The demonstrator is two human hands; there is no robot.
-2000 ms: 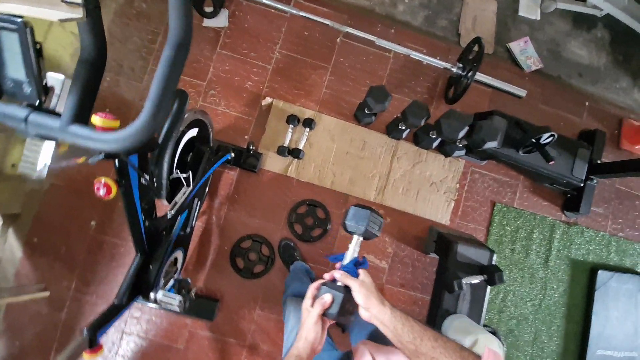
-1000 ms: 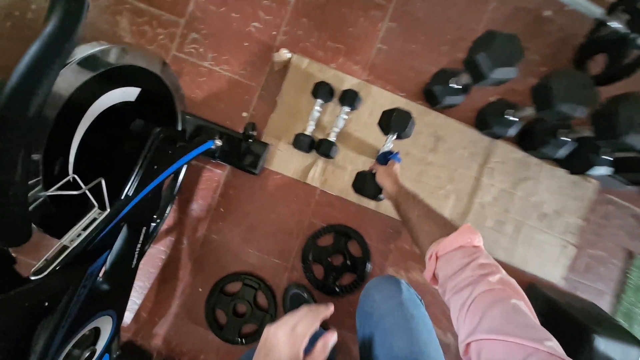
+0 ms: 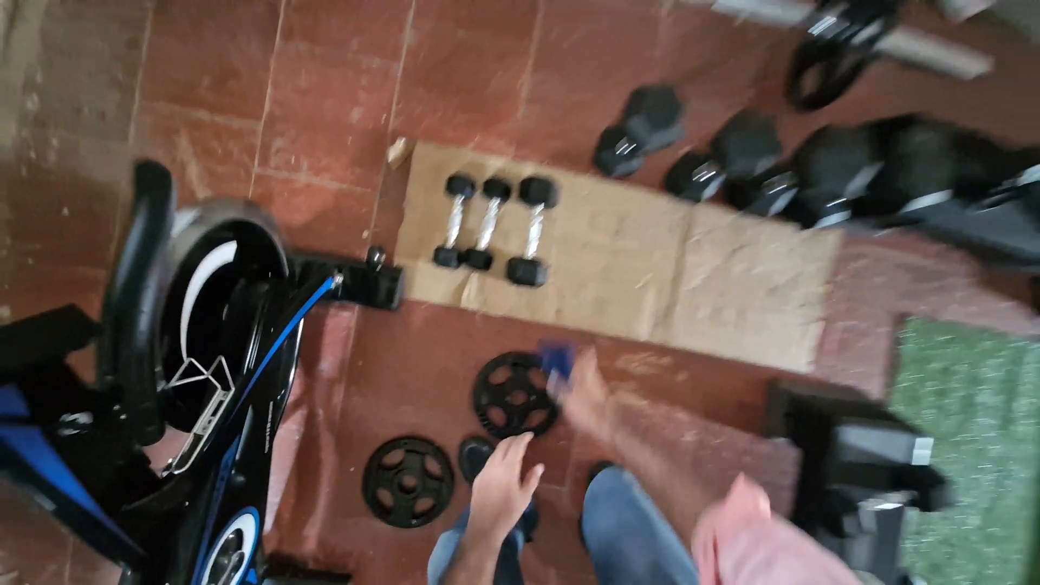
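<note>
Three hex dumbbells with chrome handles stand in a row on the cardboard sheet (image 3: 617,284): a small one (image 3: 456,219), another small one (image 3: 488,223) and a larger one (image 3: 535,231) at the right. Below the sheet, my right hand (image 3: 587,394) is blurred and holds a blue cloth (image 3: 556,357) beside a black weight plate (image 3: 516,396). Bare and with its fingers apart, my left hand (image 3: 505,483) hangs over my knees near my shoe. A second black weight plate (image 3: 408,482) lies on the tiles to its left.
An exercise bike (image 3: 236,366) fills the left side. More hex dumbbells (image 3: 650,122) line the sheet's upper right edge, with a loaded barbell (image 3: 926,50) beyond. At the right are a black bench-like frame (image 3: 853,463) and green turf (image 3: 967,406).
The larger dumbbell, gripped by my right hand a second ago, now lies released beside the two small ones. My right hand has drawn back toward my body with the blue cloth.
</note>
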